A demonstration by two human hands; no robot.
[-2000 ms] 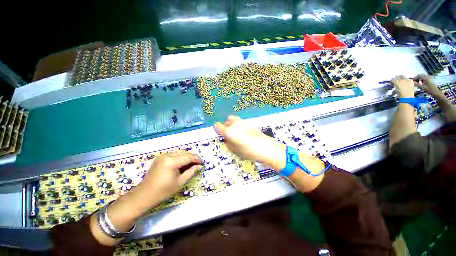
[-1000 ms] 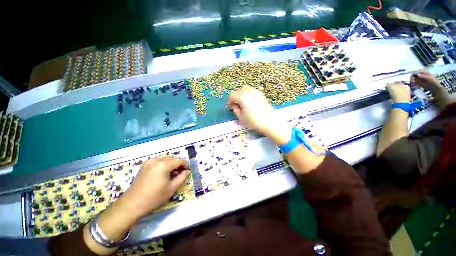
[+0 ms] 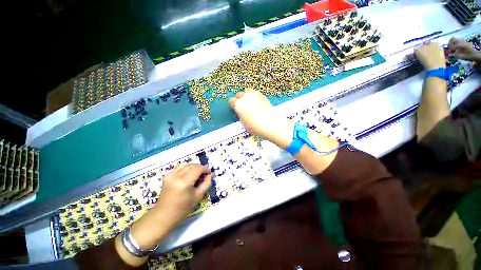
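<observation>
PCB panels (image 3: 113, 211) dotted with dark and light parts lie in a row on the near rail, with a dark gap near the middle. My left hand (image 3: 184, 184) is over the panel left of that gap, fingertips close together; whether it holds a part cannot be told. My right hand (image 3: 252, 109), with a blue wrist strap (image 3: 299, 138), is above the rail at the front edge of the ring heap. Its fingertips are pinched; anything between them is too small to tell. A heap of small gold rings (image 3: 269, 68) lies on the green mat (image 3: 79, 153).
Black components (image 3: 136, 109) and a clear plastic bag (image 3: 163, 134) lie left of the heap. Stacked boards (image 3: 348, 34) and a red bin (image 3: 328, 9) stand at its right. A board stack (image 3: 18, 171) stands far left. A coworker's hand (image 3: 430, 54) works at right.
The view has tilted and shifted. My right hand went from the panels to the rings and has drawn back a little. My left hand stays over the panels, where a dark gap has opened.
</observation>
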